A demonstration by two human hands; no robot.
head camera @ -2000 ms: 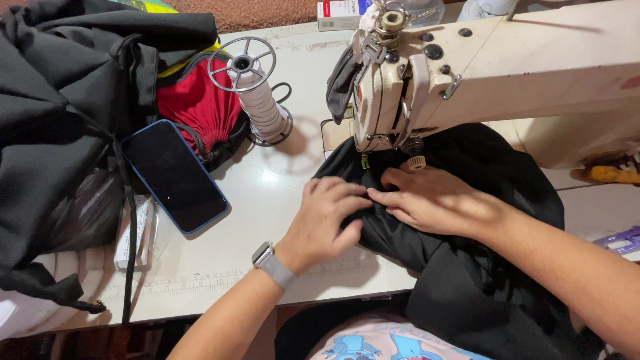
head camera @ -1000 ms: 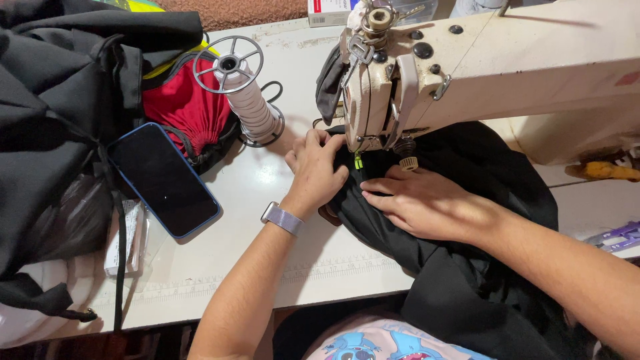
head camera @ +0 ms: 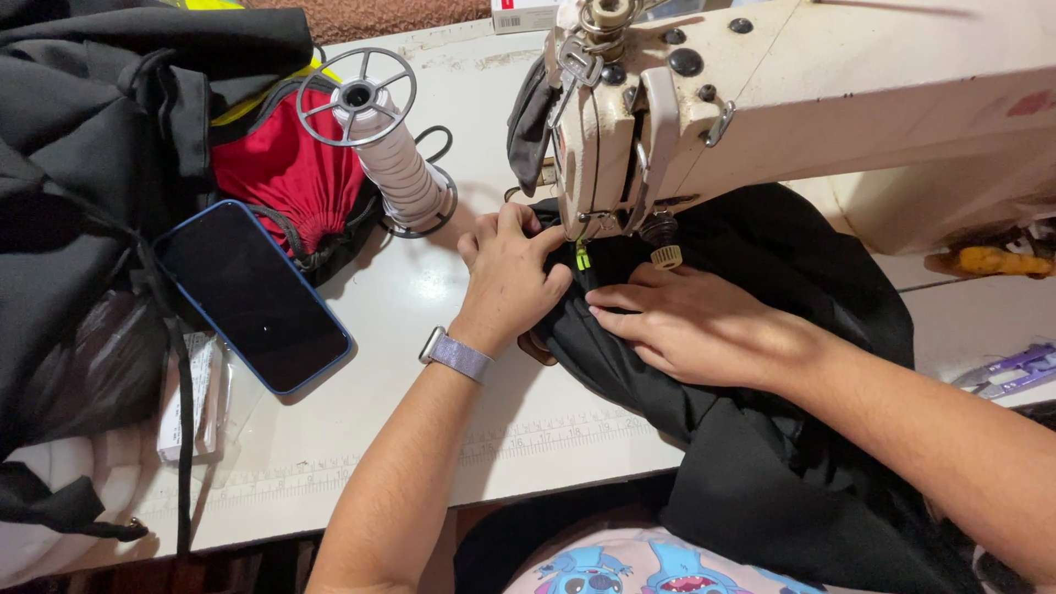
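Black fabric [head camera: 742, 445] lies bunched under the head of a white sewing machine [head camera: 792, 107] and hangs over the table's front edge. My left hand [head camera: 516, 272], with a watch at the wrist, rests on the fabric's left edge beside the needle area, fingers bent. My right hand [head camera: 693, 326] lies on the fabric to the right, its fingertips pressing it just below the machine head. Between the hands a small neon-yellow piece [head camera: 582, 256], its kind unclear, shows at the presser foot. The needle tip is hidden.
A spool of white elastic or cord [head camera: 404, 173] stands left of the machine. A phone [head camera: 256, 297], a red drawstring pouch [head camera: 289, 165] and dark garments [head camera: 82, 206] lie further left. Purple-handled thread snips [head camera: 1015, 367] and a yellow-handled tool [head camera: 1002, 261] are at the right. A box [head camera: 525, 15] sits behind.
My left hand has moved away from my right hand, up and left to the fabric's edge beside the machine head. The neon-yellow piece shows more plainly than two seconds ago.
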